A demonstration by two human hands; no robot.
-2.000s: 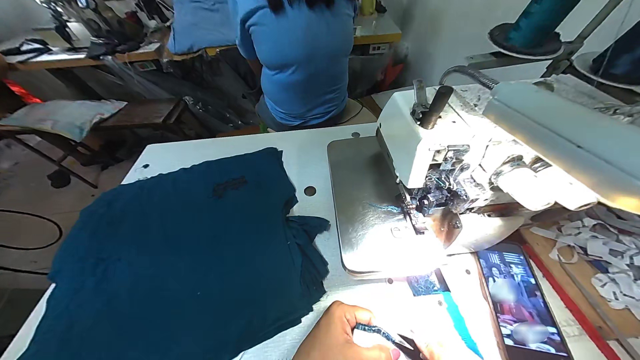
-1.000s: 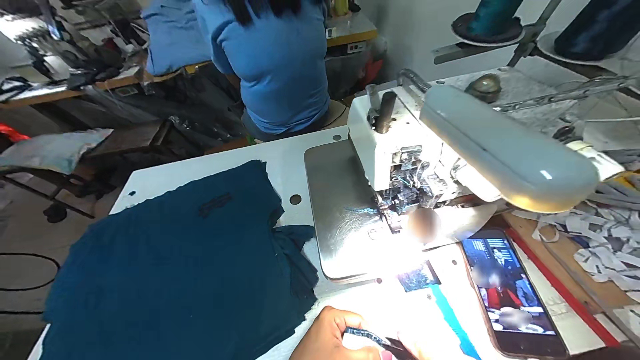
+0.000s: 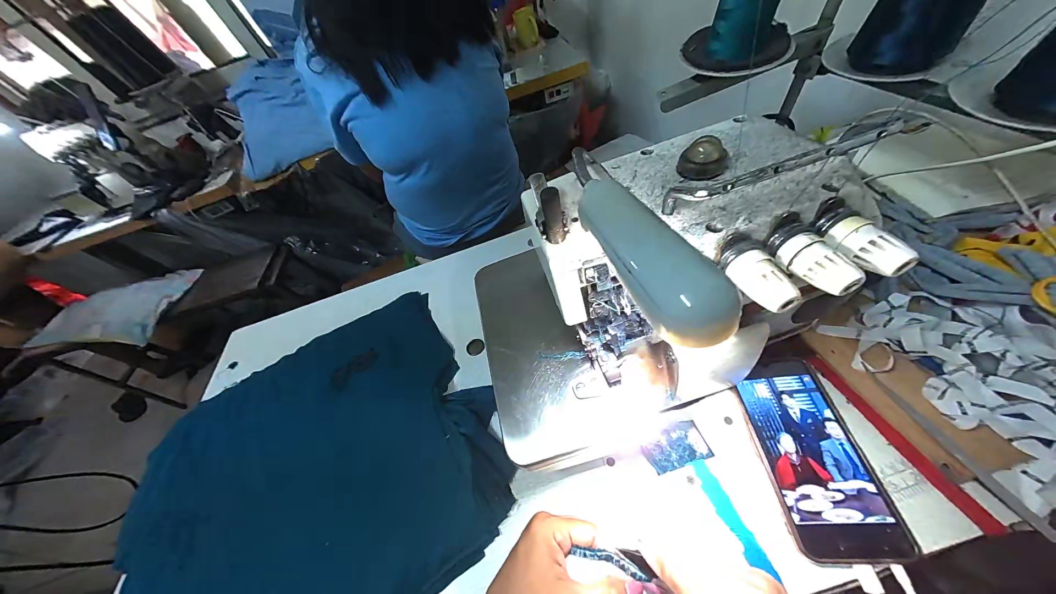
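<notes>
At the bottom edge, my left hand (image 3: 540, 561) pinches a narrow dark blue strip (image 3: 606, 558) between thumb and finger. My right hand (image 3: 709, 569) is close beside it, washed out by the lamp's glare; its fingertips and what they hold cannot be made out. A bright blue strip (image 3: 730, 516) runs down to my right hand from near a small patterned dark blue piece (image 3: 678, 447). Behind the hands stands an overlock sewing machine (image 3: 610, 318) with a metal plate (image 3: 528, 363). Teal fabric (image 3: 322, 470) lies flat to the left.
A grey lamp (image 3: 660, 264) overhangs the machine. A lit phone (image 3: 825, 470) lies right of my hands, near heaped white fabric scraps (image 3: 973, 371). Thread cones (image 3: 734, 33) stand at back right. A person in a blue shirt (image 3: 437, 140) sits beyond the white table (image 3: 305, 322).
The view has shifted over the two seconds, showing more of the machine's right side. Both hands stay close together near the bottom edge. The picture on the phone has changed.
</notes>
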